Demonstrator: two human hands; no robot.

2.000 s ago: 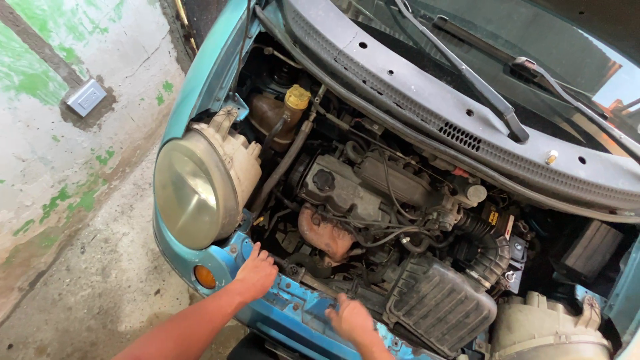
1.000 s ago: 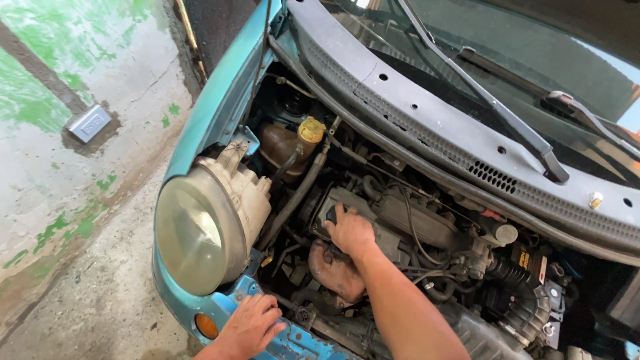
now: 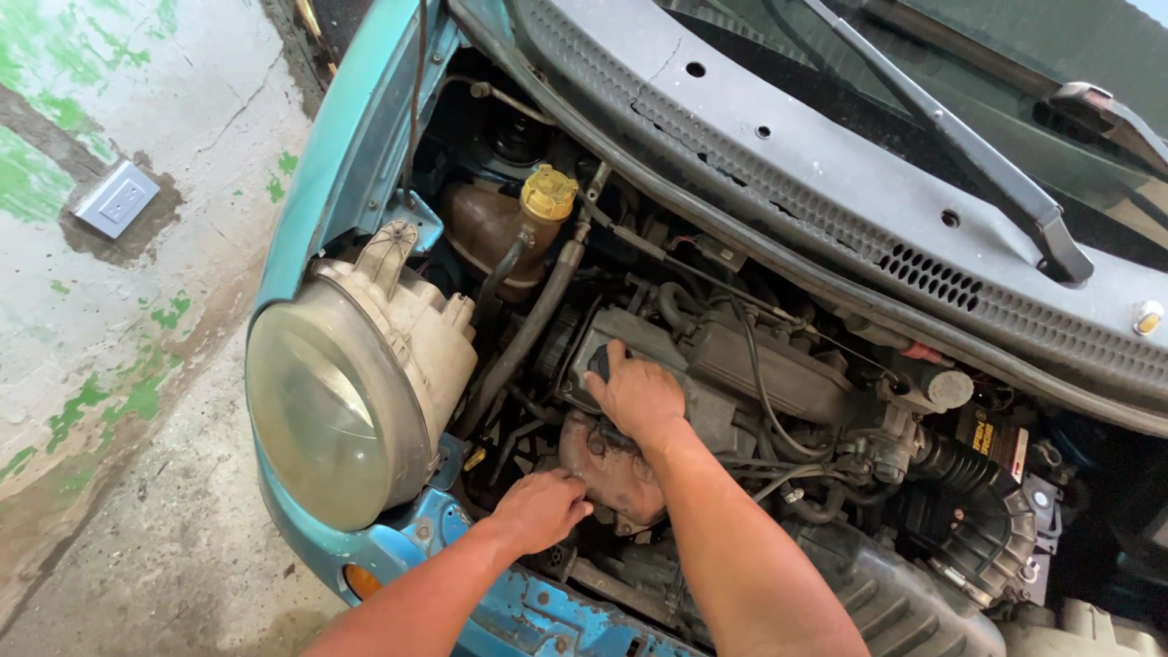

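My right hand (image 3: 636, 394) grips the black oil filler cap (image 3: 599, 363) on the grey engine cover (image 3: 639, 333), with thumb and index finger at its edge. Below and to the left, my left hand (image 3: 540, 511) is beside the rusty exhaust manifold heat shield (image 3: 607, 470), its fingers curled near the shield's left edge. Whether its fingertips touch the shield, I cannot tell. No object shows in the left hand. A brown coolant reservoir (image 3: 474, 224) with a yellow cap (image 3: 548, 192) stands above the engine's left end.
A cloudy headlight (image 3: 319, 401) is at the left, by the teal fender (image 3: 310, 210). The blue front crossmember (image 3: 547, 602) runs under my forearms. A black ribbed air filter housing (image 3: 876, 584) lies at the lower right; the cowl (image 3: 821, 182) and wiper arm (image 3: 949, 128) are above.
My left hand has moved from the blue front crossmember to beside the heat shield. My right hand, near the front edge two seconds ago, has reached up onto the engine cover.
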